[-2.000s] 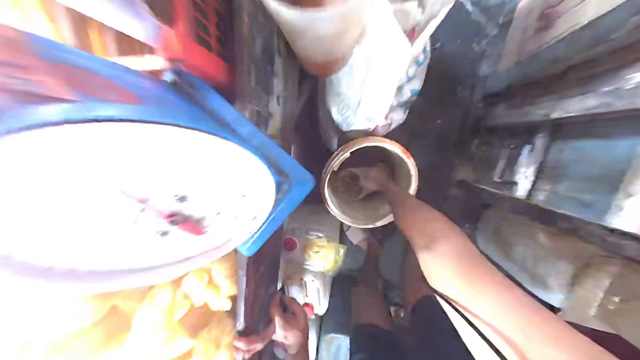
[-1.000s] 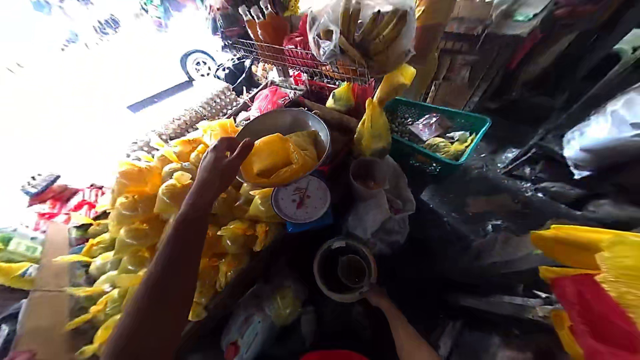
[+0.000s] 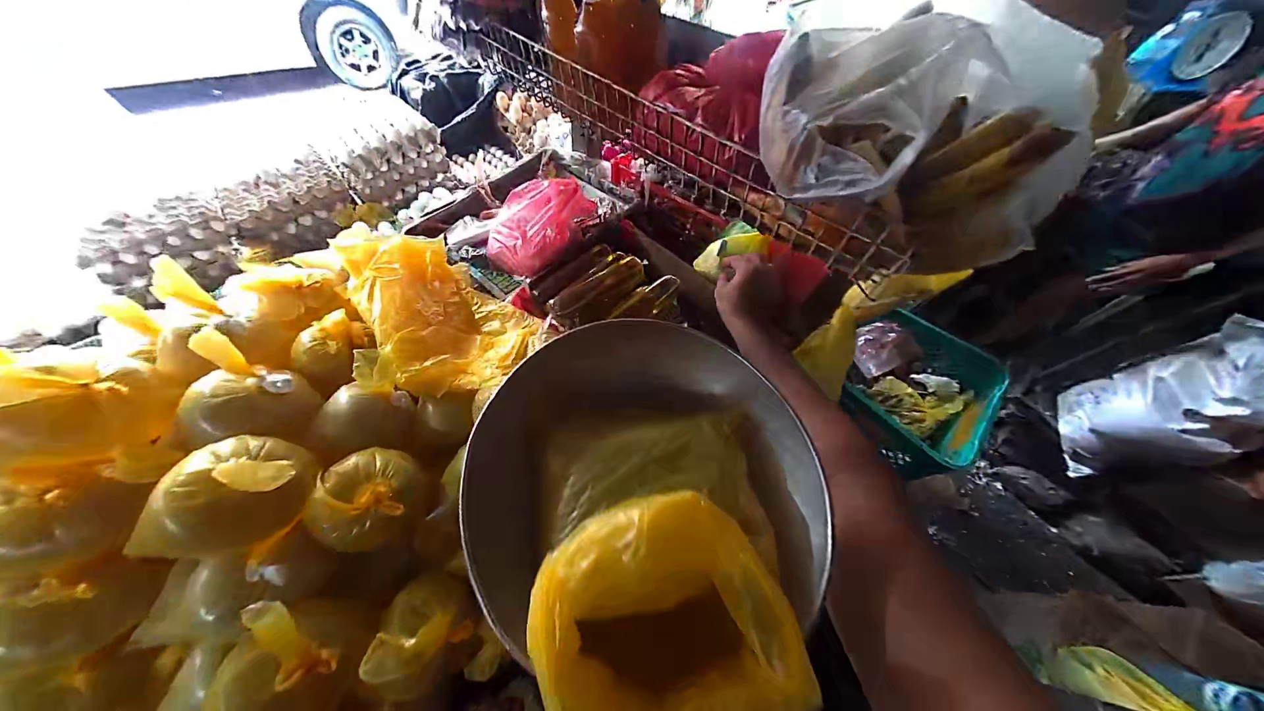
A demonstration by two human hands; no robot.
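Observation:
My right hand (image 3: 748, 286) reaches past the pan to a small yellow and green plastic packet (image 3: 729, 253) beside a red one (image 3: 796, 273), under the wire basket; its fingers touch the packet, but whether they grip it is unclear. Below and left of that arm is a round metal pan (image 3: 513, 395). In it lies a yellow plastic bag (image 3: 667, 533), its mouth open toward me and something brown inside. My left hand is out of view.
Tied yellow bags (image 3: 222, 489) are piled at left, egg trays (image 3: 267, 197) behind them. A wire basket (image 3: 691, 138) holds a clear bag of long yellowish items. A green basket (image 3: 978, 415) stands right of my arm. Another person's hand (image 3: 1150, 272) shows at far right.
The view has swung and moved closer to the pan. A second ago one hand was at the pan and the other at the round container below; now my right hand is at the packets beyond the pan.

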